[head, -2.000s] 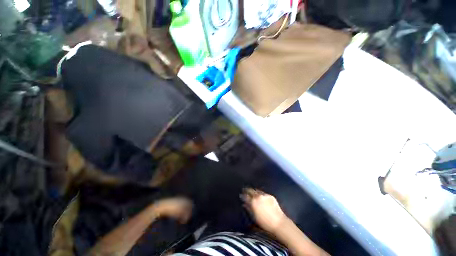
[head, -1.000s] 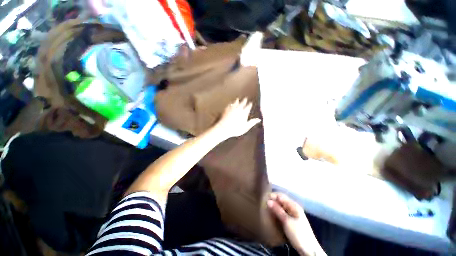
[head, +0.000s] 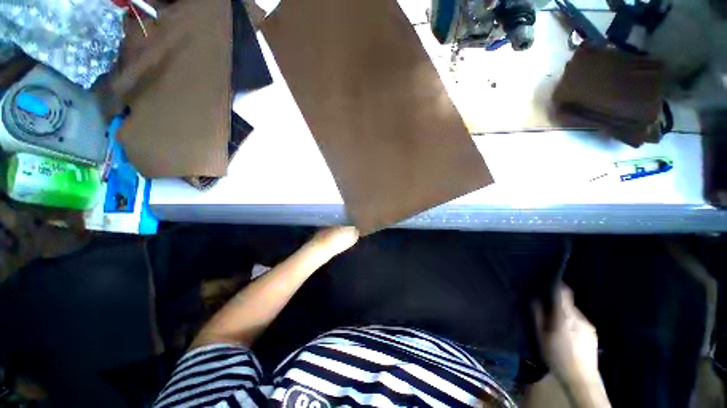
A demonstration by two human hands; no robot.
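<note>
A large brown cut panel (head: 379, 103) lies slanting across the white table, its near corner at the front edge. My left hand (head: 339, 239) holds that corner; the fingers are partly hidden. My right hand (head: 567, 335) is blurred, low at the right over dark cloth (head: 446, 271) on the lap; dark material touches its fingertips, but I cannot tell whether it is gripped. The sewing machine's needle area (head: 510, 24) shows at the top, cut off by the frame edge.
More brown panels (head: 179, 96) with dark layers lie left. Beyond are a blue and white box (head: 123, 191), green bottle (head: 52, 182), grey fan-like box (head: 48, 111) and clear plastic (head: 68, 36). Right are a brown stack (head: 610, 92), black-handled scissors (head: 582, 24) and blue-green tool (head: 644, 169).
The view has swung to face the table squarely. A brown panel now lies apart from the left pile. My left hand has moved from the pile to this panel's corner; my right hand has left the brown cloth.
</note>
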